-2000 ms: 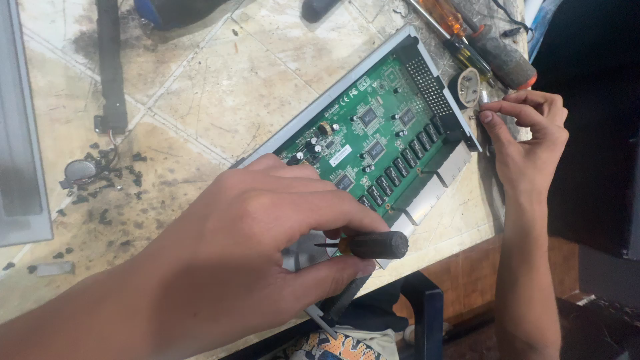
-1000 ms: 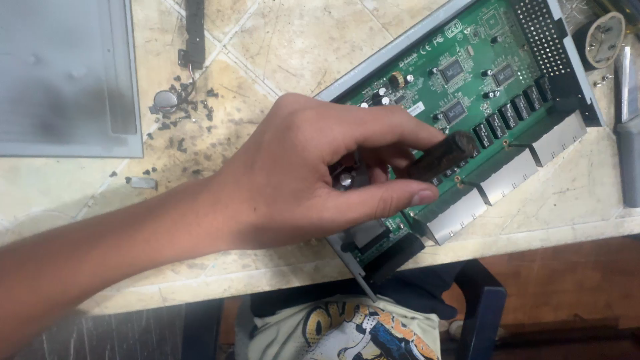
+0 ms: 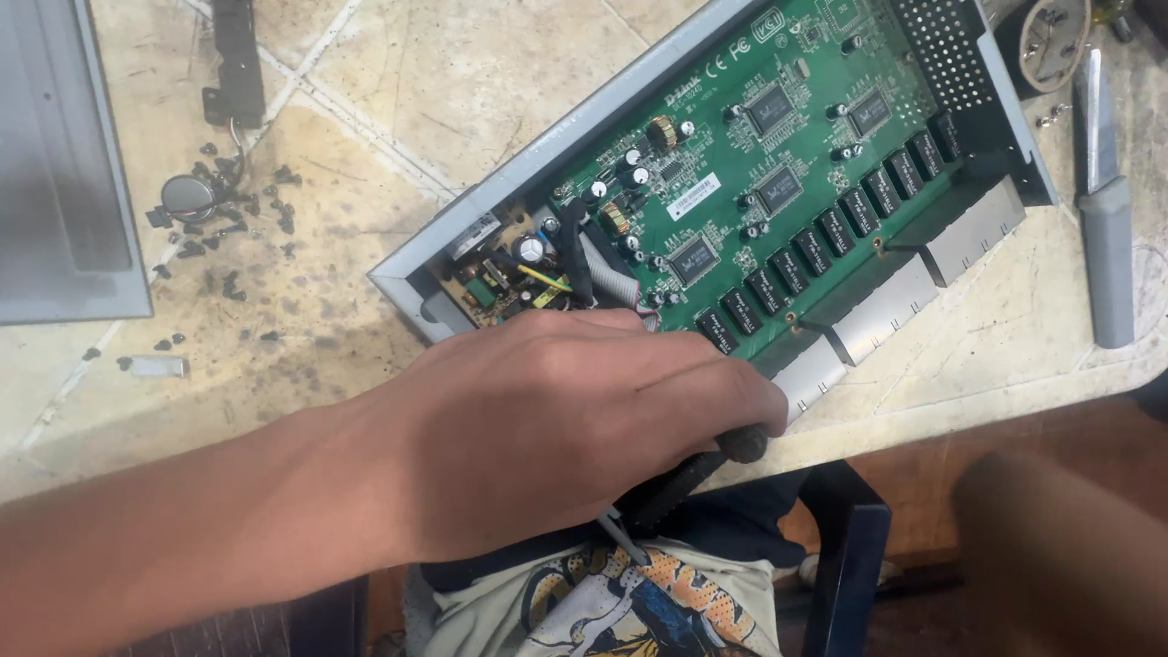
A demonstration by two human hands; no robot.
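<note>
An opened network switch, a grey metal chassis with a green circuit board, lies at a slant along the table edge. My left hand reaches in from the left over the chassis's lower end and is closed around a dark-handled screwdriver; its tip is hidden. Just above the knuckles are a grey ribbon cable and a small power supply board. At the lower right a blurred limb, seemingly my right hand or forearm, is below the table edge; its fingers cannot be made out.
Loose dark screws lie around a round silver part on wires. A grey metal cover is at the left. A grey-handled knife and a round container lie at the right. A chair arm stands below the table.
My left hand has turned over the chassis's lower end with the screwdriver. My right hand, at the tools two seconds ago, has left them. The view has shifted.
</note>
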